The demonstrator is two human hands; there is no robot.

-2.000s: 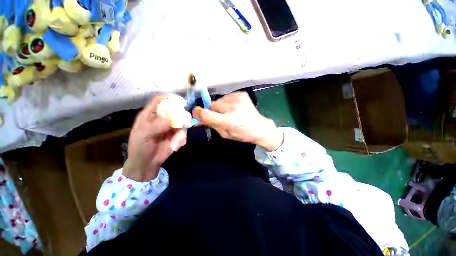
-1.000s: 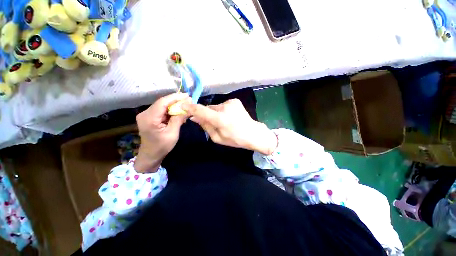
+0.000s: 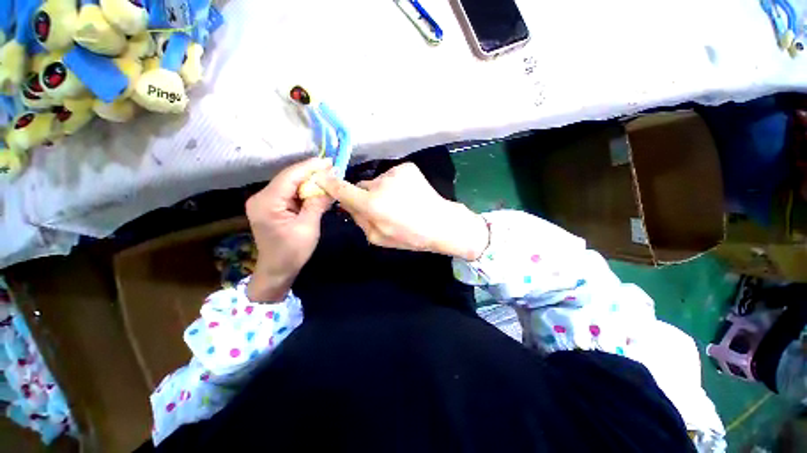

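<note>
A plush piece has a light blue strip and pale-yellow ends. One yellow end is pinched between the fingertips of my left hand. The strip rises from my fingers over the table's front edge, and the far end with a red and black eye patch lies on the cloth. My right hand is bare, its fingertips closed against the same yellow end, touching my left fingers. No needle or thread can be made out at the fingertips.
Plush pieces are heaped at the left of the whitish table. Snips and a smartphone lie at the far edge, blue pieces at the far right. Cartons stand under the table. A pink stool is at the lower right.
The hands have come together at the yellow end, which two seconds ago was lower and blurred. The eye-patch end has moved up and left onto the cloth.
</note>
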